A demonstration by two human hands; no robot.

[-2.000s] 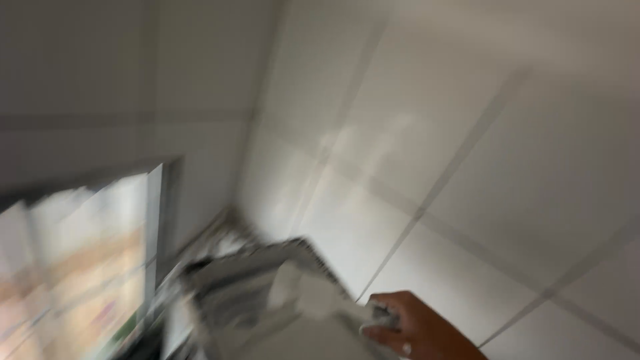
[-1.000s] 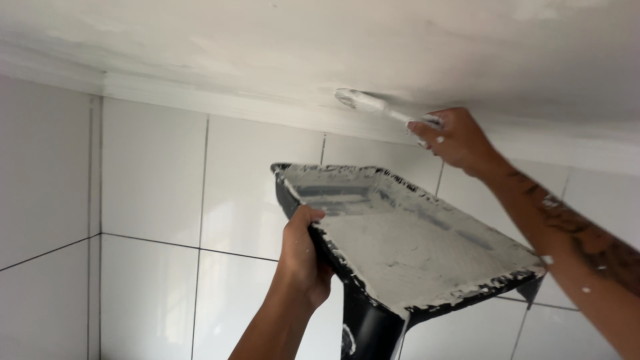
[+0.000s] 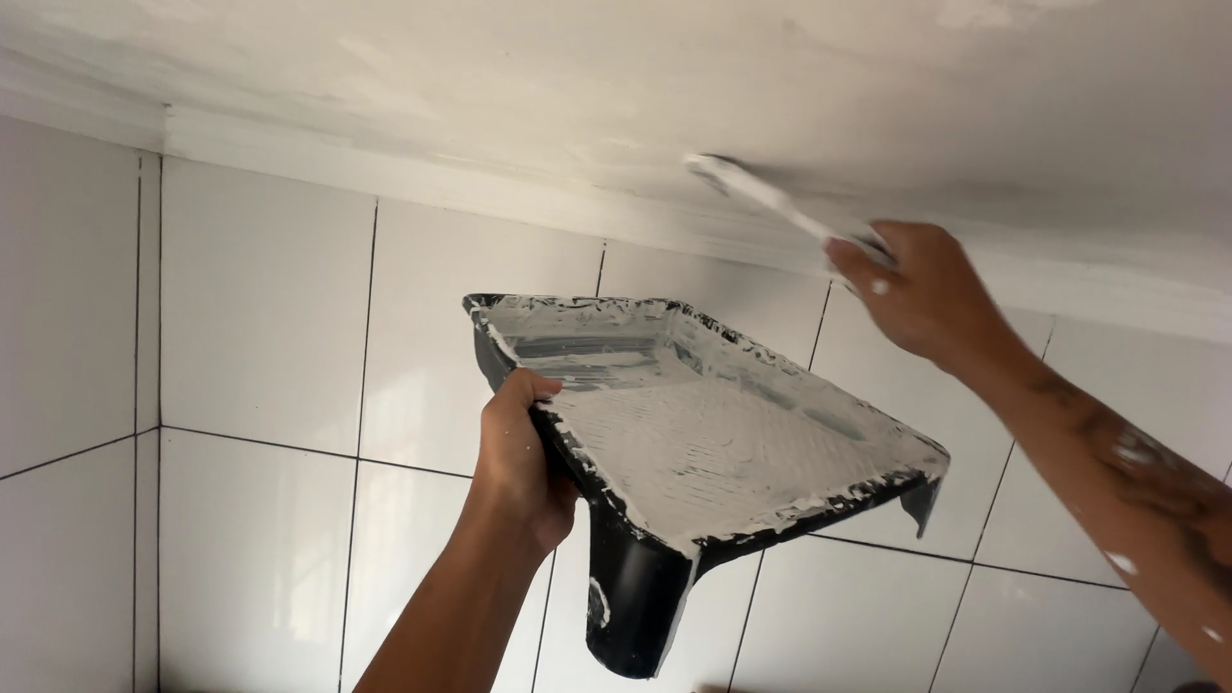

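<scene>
My left hand (image 3: 525, 462) grips the left side of a black plastic paint tray (image 3: 640, 602), thumb over the rim. White paint coats the tray's sloped floor and is smeared along its edges. Above and to the right, my right hand (image 3: 910, 279) is closed around the handle of a paintbrush (image 3: 770, 192) covered in white paint. The brush's bristle end lies at the ceiling (image 3: 577, 87), close to the cornice; it is slightly blurred. Spots of white paint dot my right hand and forearm.
A white cornice (image 3: 385, 168) runs between the ceiling and the wall. Large white tiles (image 3: 260, 318) with dark joints cover the wall behind the tray. At the left, two tiled walls meet in a corner (image 3: 149, 385).
The view has swung from a blurred wall and window to the ceiling edge. Since one second ago, both hands still hold the tray and brush, with the brush still at the ceiling.
</scene>
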